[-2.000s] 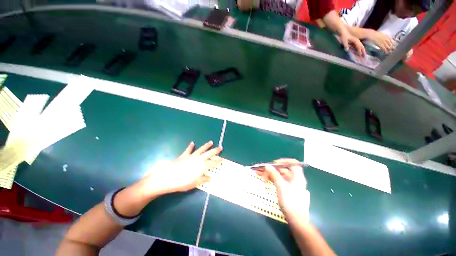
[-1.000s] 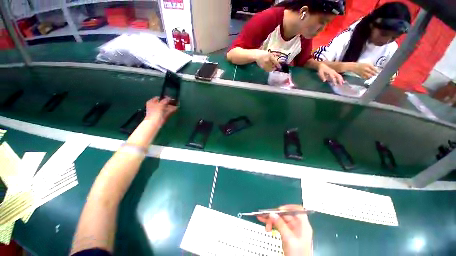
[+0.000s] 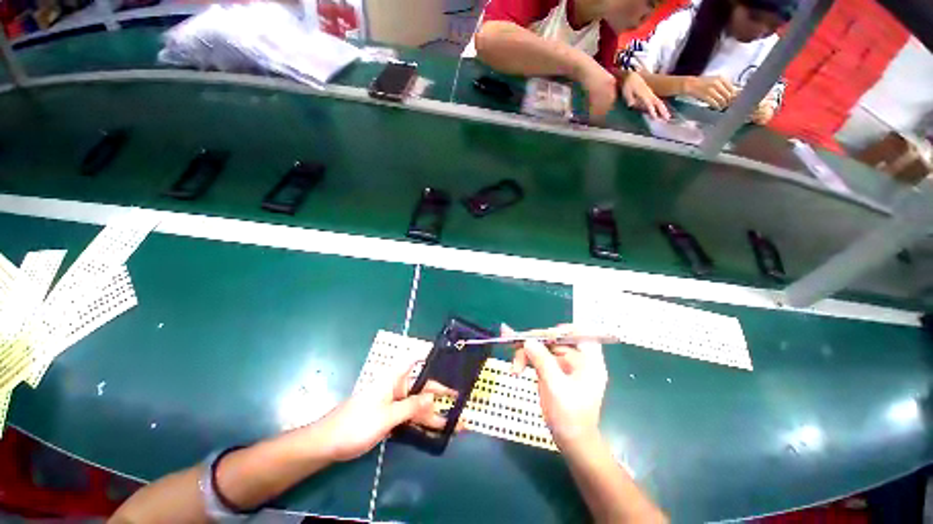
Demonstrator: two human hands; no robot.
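My left hand [image 3: 394, 411] holds a black phone housing [image 3: 447, 379] by its lower left side, over the sticker sheet [image 3: 512, 409]. The housing is tilted, and its window shows my fingers behind it. My right hand [image 3: 568, 384] holds slim tweezers [image 3: 552, 337] like a pen, pointing left. A tiny pale adhesive pad shows at the tweezer tip, over the upper part of the housing; whether it touches the housing I cannot tell. The sticker sheet lies on the green bench under both hands, with rows of small dark marks.
A spare sticker sheet [image 3: 665, 330] lies to the right, a fanned pile [image 3: 77, 297] to the left. Beyond the pale rail [image 3: 338, 246], the green belt [image 3: 348, 138] carries several black housings. Across it are two people, plastic bags [image 3: 256, 41] and a dark phone-like device [image 3: 394, 81].
My left hand has come back from the belt with a housing and holds it over the sheet. The tweezers now point at the housing. The camera view has tilted down.
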